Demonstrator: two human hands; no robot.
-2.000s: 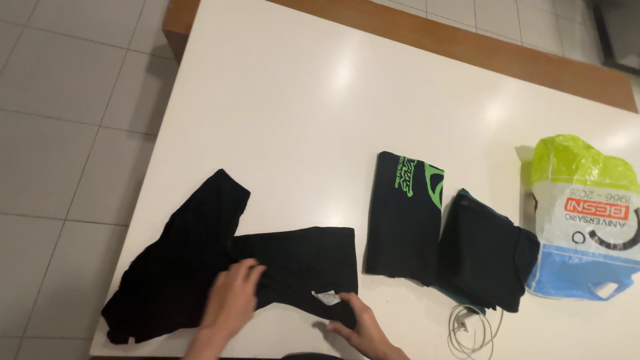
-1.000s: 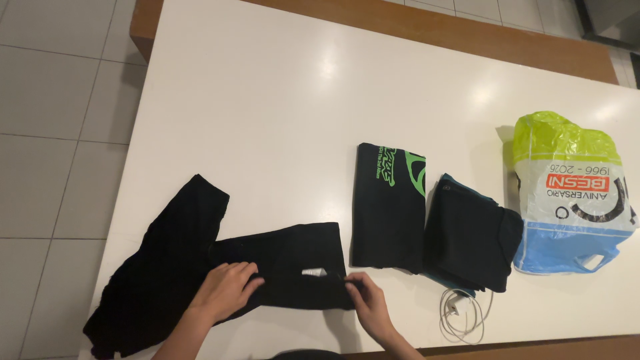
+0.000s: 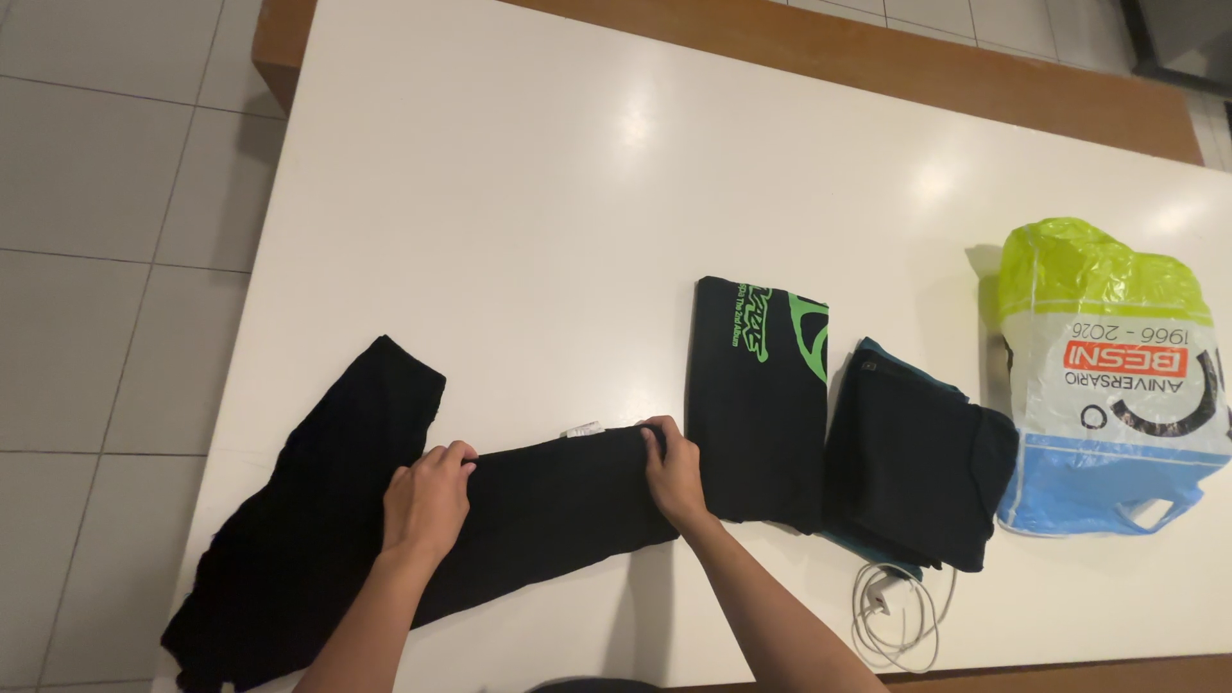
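Note:
A black garment (image 3: 318, 491) lies on the white table, its wide part at the left and a narrower folded part reaching right. My left hand (image 3: 428, 496) pinches the upper edge of the narrower part near its middle. At the right end of that edge, my right hand (image 3: 672, 472) grips the cloth between thumb and fingers. A small white tag (image 3: 582, 430) sticks up from the edge between both hands. Just right of my right hand lies a folded black T-shirt with green print (image 3: 756, 414). Beside it is a stack of folded dark clothes (image 3: 910, 462).
A green, white and blue plastic bag (image 3: 1107, 385) stands at the right of the white table (image 3: 500, 192). Below the dark stack lies a coiled white cable with a plug (image 3: 895, 616). A brown bench (image 3: 866, 67) runs along the table's far side, above a tiled floor.
The narrower part's near side has been folded up; the tag, earlier lying within the cloth, now shows at its far edge. Both hands have moved up to that edge.

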